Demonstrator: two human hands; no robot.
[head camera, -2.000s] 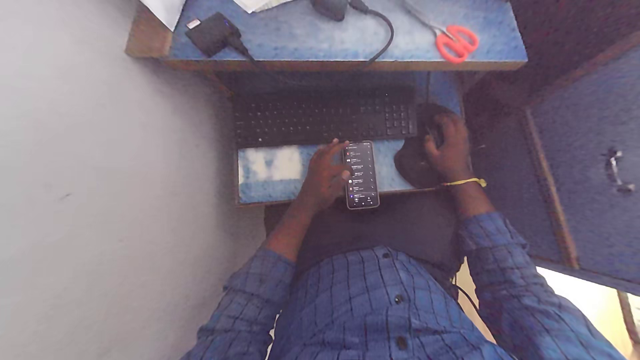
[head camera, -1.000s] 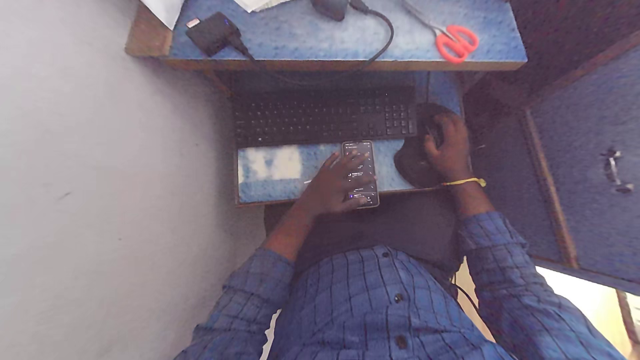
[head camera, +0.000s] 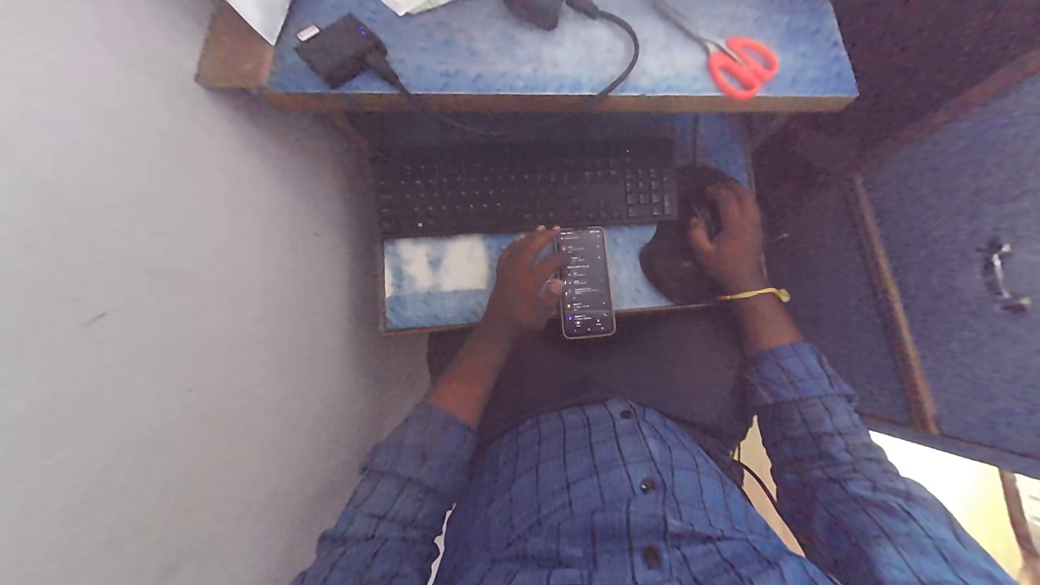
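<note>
A smartphone (head camera: 587, 284) with a lit dark screen lies on the blue keyboard tray (head camera: 443, 313), its lower end reaching past the tray's front edge. My left hand (head camera: 528, 280) is at the phone's left side, fingers apart, fingertips by its left edge. On the right, my right hand (head camera: 731, 236), with a yellow band at the wrist, rests over a dark computer mouse (head camera: 707, 215) on a black mouse pad (head camera: 670, 268). The hand partly hides the mouse. Behind the phone lies a black keyboard (head camera: 520, 187).
The blue desktop (head camera: 487, 57) overhangs the tray's back. On it are red-handled scissors (head camera: 741, 67), a black adapter box (head camera: 341, 50) with a cable, another black cable (head camera: 630, 41) and papers. A wall (head camera: 162, 284) stands at left, a blue cabinet door with a metal handle (head camera: 1001, 275) at right.
My left hand was spread over the phone's screen a second ago; it has moved left to the phone's edge, uncovering the screen. My right hand has stayed at the mouse.
</note>
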